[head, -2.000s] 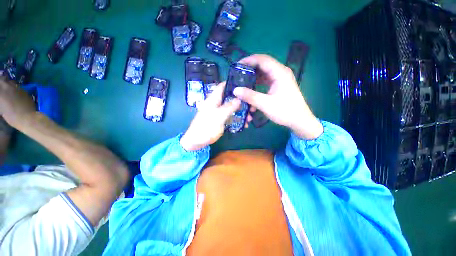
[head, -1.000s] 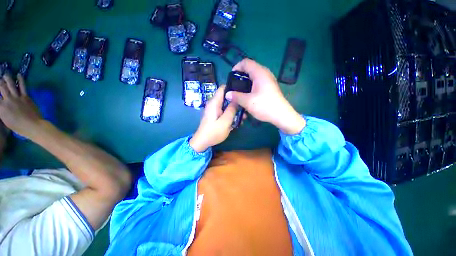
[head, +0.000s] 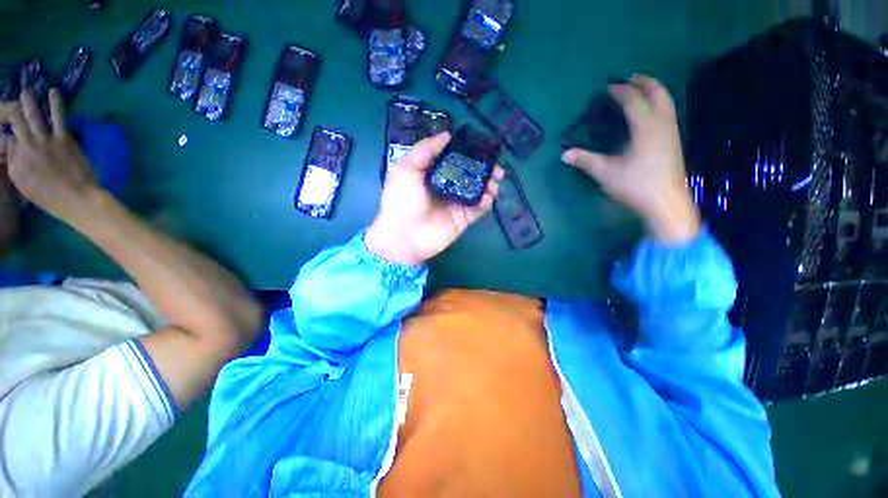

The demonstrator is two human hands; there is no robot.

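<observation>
My left hand (head: 419, 209) holds an open phone unit (head: 462, 167), its silvery-blue board facing up and tilted. My right hand (head: 643, 151), blurred, is well apart to the right, with thumb and fingers around a dark rear housing (head: 601, 122); its exact grip is blurred. Two more rear housings lie on the mat: one (head: 512, 122) just beyond my left hand, one (head: 517, 212) beside its fingertips. Two open phone units, one of them marked here (head: 401, 122), lie partly hidden behind my left hand.
Several open phone units lie on the green mat (head: 243, 185), left and ahead. A tall black tray stack (head: 759, 185) stands at right. At left, a neighbour's arm (head: 146, 243) reaches over a blue bin (head: 102, 156). A small white scrap (head: 182, 141) lies on the mat.
My hands were together around a phone; now they are apart. My right hand has moved right to the rear housing there. The phone in my left hand now shows its board. The view has shifted slightly.
</observation>
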